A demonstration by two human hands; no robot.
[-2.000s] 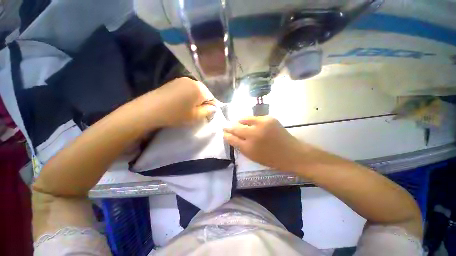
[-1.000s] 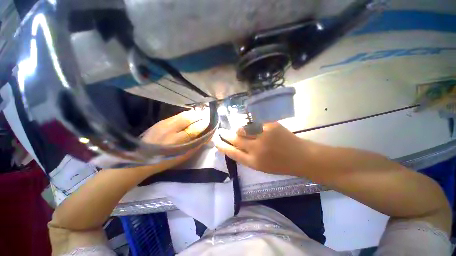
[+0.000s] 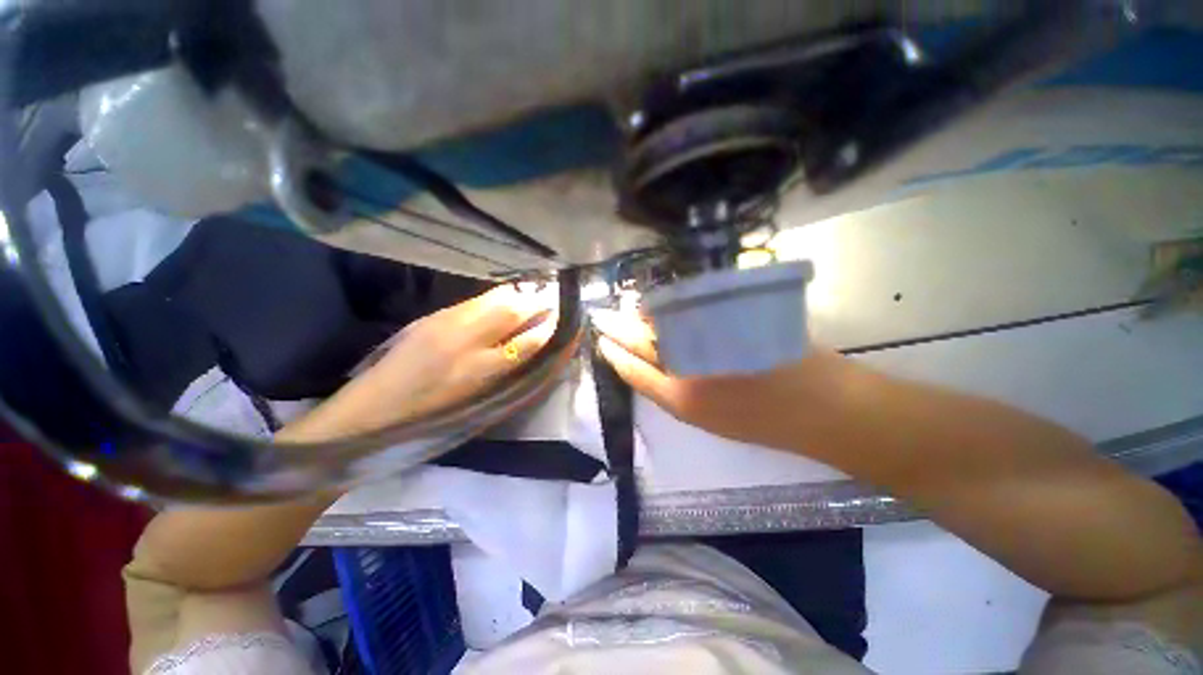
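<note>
A pale panel (image 3: 534,508) with black strips (image 3: 617,455) lies under my hands and hangs over the table's front edge. My left hand (image 3: 482,346), with a ring, presses on the cloth left of the needle area. My right hand (image 3: 739,402) has its fingertips on the cloth just right of it, partly hidden by the pale tension knob (image 3: 732,323). The presser foot and needle are lost in the lamp glow. Dark cloth (image 3: 284,297) lies in a heap to the left, joined to pale pieces.
The machine head (image 3: 462,79) with a blue stripe fills the top. A curved chrome guard (image 3: 330,462) looms at left. Silvery ribbed trim (image 3: 765,508) edges the table. A blue crate (image 3: 396,600) is below, red cloth (image 3: 53,554) at left.
The view has moved in close to the machine head, so the chrome guard and knob look larger. Both hands have stayed at the needle area, fingertips now flatter on the cloth.
</note>
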